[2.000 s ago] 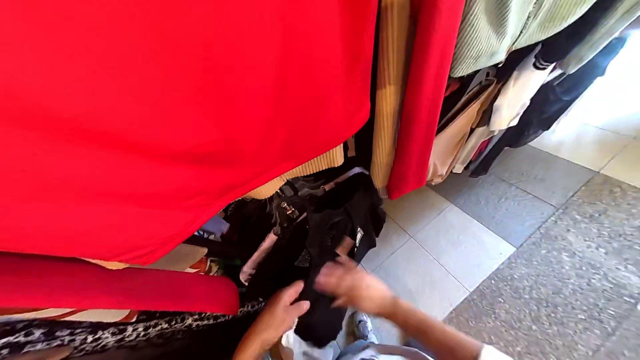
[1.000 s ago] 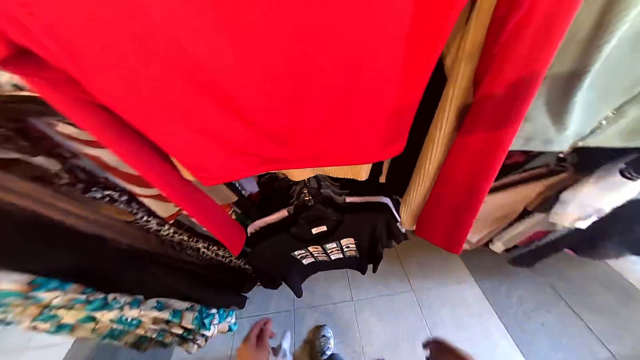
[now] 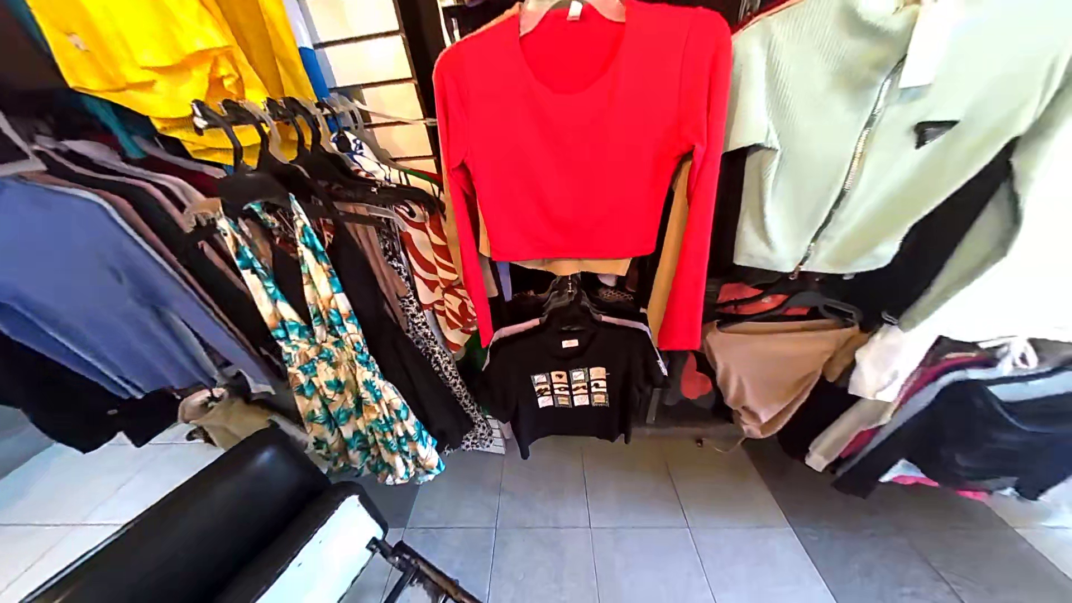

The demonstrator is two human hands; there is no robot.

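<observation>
Neither of my hands shows in the head view now. A red long-sleeved crop top (image 3: 578, 142) hangs at the centre on a light hanger. Below it hangs a black short-sleeved T-shirt (image 3: 536, 352) with a printed panel on its chest, on the lower rail among other hangers. To the left, a halter dress with a teal and cream floral print (image 3: 360, 410) hangs from a black hanger. A pale green ribbed zip top (image 3: 812, 142) hangs at the right.
A black padded seat (image 3: 201, 511) stands at the lower left on the tiled floor (image 3: 578, 502). Blue and dark garments (image 3: 100, 276) hang at the far left, yellow ones (image 3: 167, 67) above. A beige garment (image 3: 779, 360) and dark clothes (image 3: 971, 427) hang at the lower right.
Both hands, at the black garment two seconds ago and lower in the picture one second ago, have left the view. The view has pulled back and up, showing more of the racks.
</observation>
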